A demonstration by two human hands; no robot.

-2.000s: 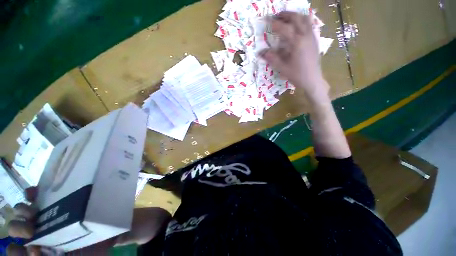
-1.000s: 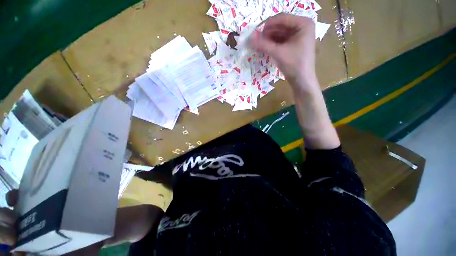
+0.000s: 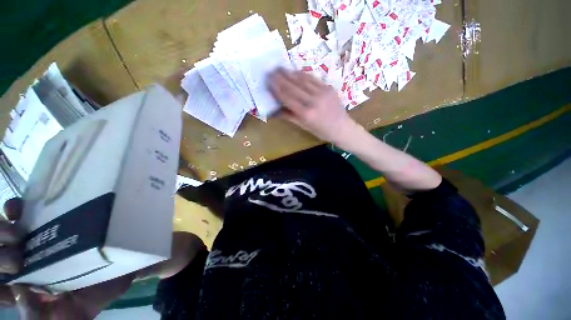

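Observation:
My left hand (image 3: pixel 47 300) holds a white retail box (image 3: pixel 94 181) with a black band and a picture of a rounded device at the lower left. Its fingers wrap around the box's lower end. My right hand (image 3: pixel 307 103) is over the right edge of a fanned pile of instruction leaflets (image 3: pixel 216 87). Its fingertips are blurred, and I cannot tell whether they grip a leaflet. A loose heap of small cards with red print (image 3: pixel 375 47) lies right of the leaflets.
Flat white and grey boxes (image 3: pixel 37 125) stand stacked at the left of the cardboard-covered bench (image 3: pixel 169 37). A brown carton (image 3: pixel 507 244) is on the floor at the right, by a yellow line. Green shows beyond the bench.
My right hand has moved from the card heap left and down to the leaflets. My left hand still holds the box, which has risen slightly in view. The view has shifted.

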